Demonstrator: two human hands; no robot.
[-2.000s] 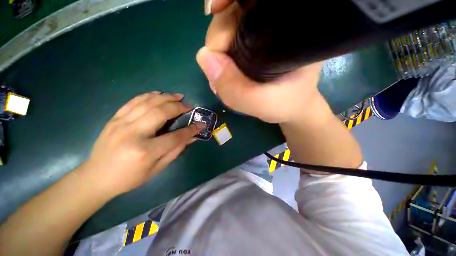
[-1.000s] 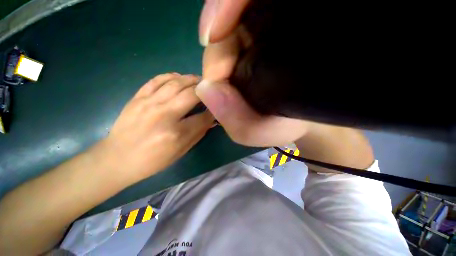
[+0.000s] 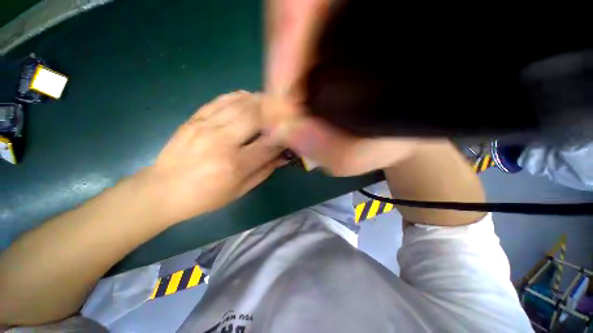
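My right hand [image 3: 325,140] is closed around the thick black electric screwdriver [image 3: 422,71], which fills the upper right and is blurred. My left hand [image 3: 211,153] lies on the green bench with its fingers on a small dark watch case [image 3: 290,156], mostly hidden by both hands. A bit of the pale battery [image 3: 308,164] shows beside the case, under my right hand. The screwdriver's tip is hidden, so I cannot tell whether it touches the case.
Two more dark watch cases [image 3: 27,81] with white, yellow-edged batteries [image 3: 49,82] lie at the far left of the green bench [image 3: 123,71]. A pale rail [image 3: 45,23] curves behind. The black cable [image 3: 455,206] runs right. Another person's sleeve [image 3: 559,159] shows at the right.
My right hand and screwdriver came down over the case, hiding most of it and the battery, then shifted slightly. The cases at the left now appear further into view.
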